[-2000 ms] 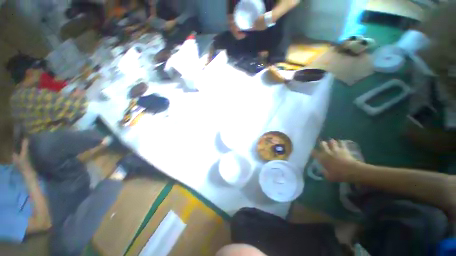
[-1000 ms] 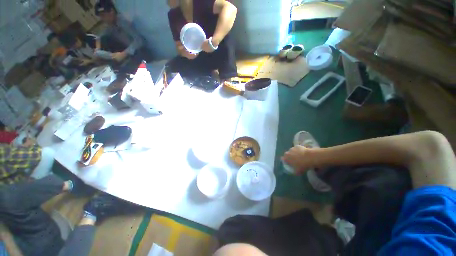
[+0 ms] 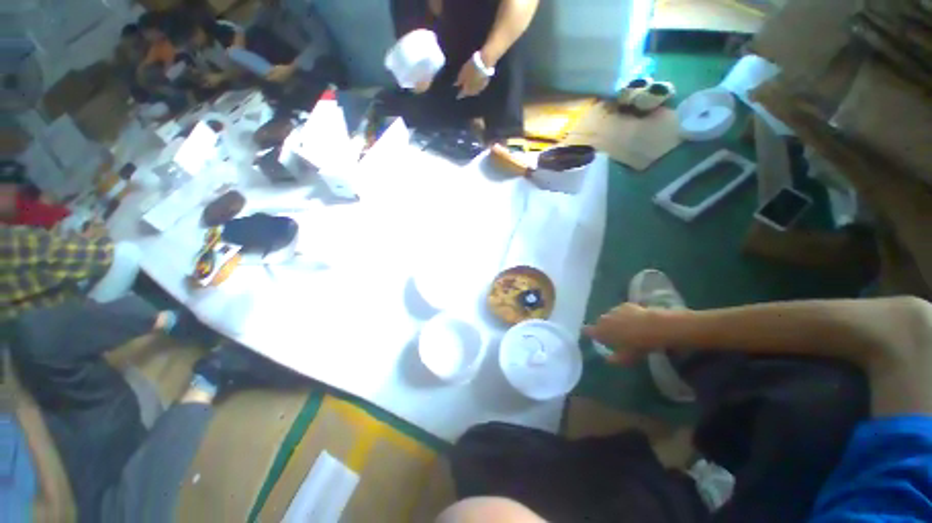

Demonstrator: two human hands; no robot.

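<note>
A white bowl (image 3: 450, 348) stands near the front right of the white sheet (image 3: 358, 347). Beside it is a white round bowl-like part (image 3: 540, 360) with a faint mark in its base. Just behind is a round orange-brown tray (image 3: 521, 295) with a small dark square in it. My right hand (image 3: 625, 331) is over the green floor at the sheet's right edge, fingers towards the white part but apart from it. A small pale thing shows under the fingers; blur hides whether I hold it. My left hand is out of view.
A person opposite holds a white bowl (image 3: 415, 59). A dark-lined bowl (image 3: 565, 168), dark pouch (image 3: 261, 234) and white cartons (image 3: 325, 143) are on the sheet. A white frame (image 3: 705, 184) and phone-like item (image 3: 784, 208) lie right. People sit at the left.
The view swung left to right, then slightly back. The person opposite has tilted and lowered the bowl, with one hand now off it. The bowls and tray near me stay in place.
</note>
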